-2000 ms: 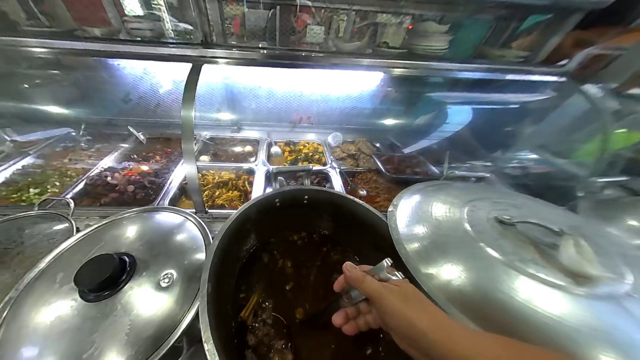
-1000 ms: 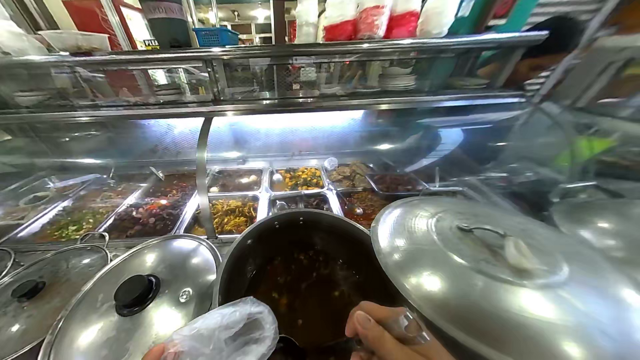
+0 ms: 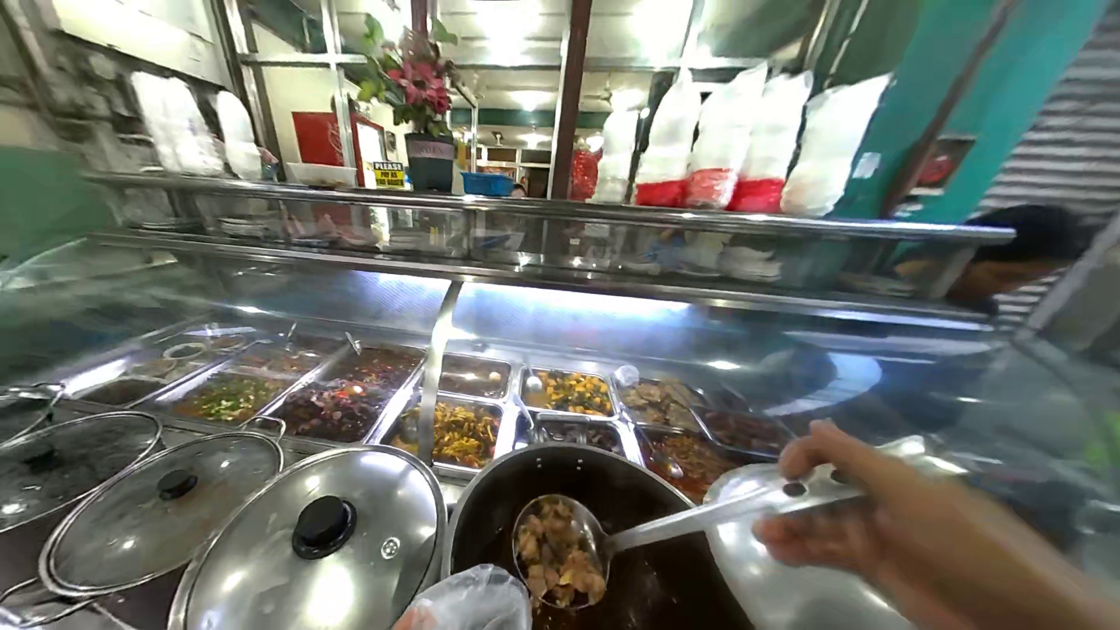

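Observation:
My right hand grips the handle of a metal ladle, which is held over a large dark cooking pot. Chunks of stewed meat fill the bowl of the ladle. At the bottom edge my left hand holds a clear plastic bag beside the pot, just left of the ladle bowl. Only a little of the left hand shows. Dark broth lies in the pot below the ladle.
Lidded pots stand at the left, the nearest under a glass lid. A large metal lid lies right of the pot. Behind are food trays under a glass display with a metal rail. A person is at the right.
My right hand has lifted the ladle out of the broth with meat in it. The left hand and the plastic bag, not in view two seconds ago, are now beside the pot. The view has tilted up.

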